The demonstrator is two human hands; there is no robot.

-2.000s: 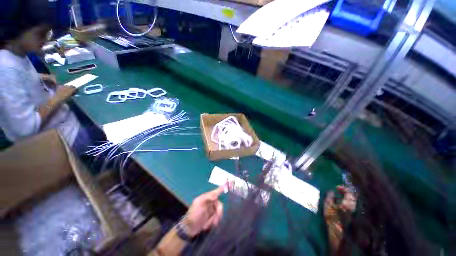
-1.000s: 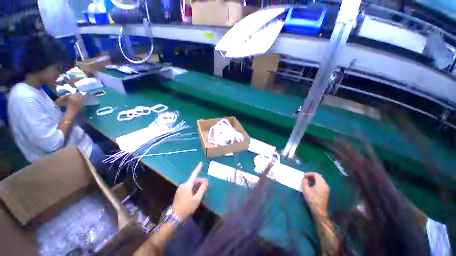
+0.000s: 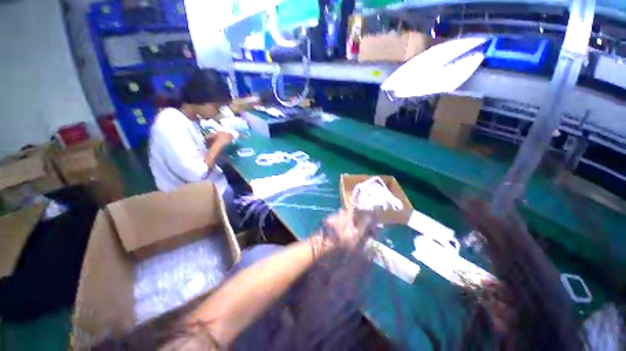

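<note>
My left hand (image 3: pixel 346 230) is blurred and partly behind dark hair, at the near left side of the open brown carton (image 3: pixel 398 218) heaped with white frames (image 3: pixel 376 195). Its fingers and any grip cannot be made out. A long white strip (image 3: pixel 398 264) lies just right of and below the hand. A small white sheet (image 3: pixel 431 225) lies right of the carton. A larger white sheet (image 3: pixel 446 264) lies beyond the strip, with a white frame at its upper end. My right hand cannot be made out; hair covers the lower right.
A metal post (image 3: pixel 546 110) stands at right. A single white frame (image 3: pixel 576 288) lies near the right edge. A wire bundle (image 3: pixel 292 184) and more frames (image 3: pixel 281 158) lie at left. A large carton (image 3: pixel 230 226) with clear bags stands beside the bench. A person (image 3: pixel 180 147) sits beyond it.
The view has turned left. My left hand has moved from beside the strip up to the carton. My right hand, earlier at the larger sheet's right end, no longer shows. A frame shows at far right.
</note>
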